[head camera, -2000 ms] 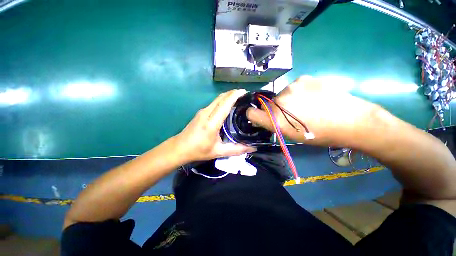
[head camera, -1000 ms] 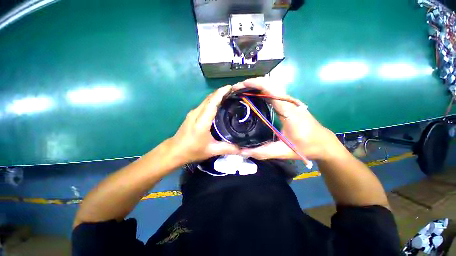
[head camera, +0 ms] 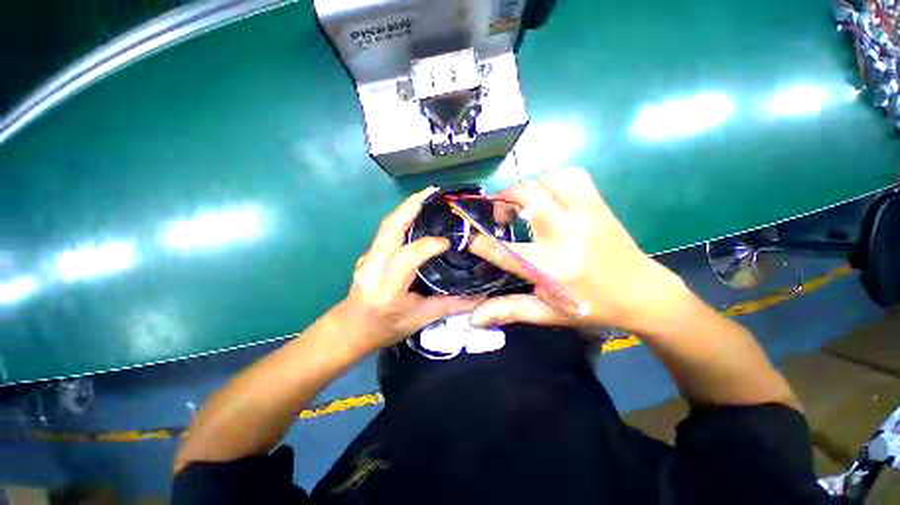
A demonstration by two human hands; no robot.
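The round device housing (head camera: 464, 271) is held between both hands at the bench's front edge, its black open interior facing up. My left hand (head camera: 390, 286) grips its left side, with a finger over the rim onto the interior. My right hand (head camera: 553, 256) holds the right side, with fingers reaching over the opening. Orange, red and purple lead wires (head camera: 503, 247) run from the housing's top across my right hand. The white bracket (head camera: 464, 336) shows below the housing, near the lap, with a thin white cable beside it.
The silver-grey screw feeder (head camera: 444, 118) stands on the green bench (head camera: 247, 128) just beyond the housing. A pile of small wired components (head camera: 876, 49) lies at the bench's far right. A dark round object (head camera: 881, 253) is beyond the right edge, above a blue floor with a yellow line.
Two seconds ago my right fingers were inside the housing; one second ago both hands cupped it. Now fingers of both hands reach over the opening. The view has shifted, with the feeder further left.
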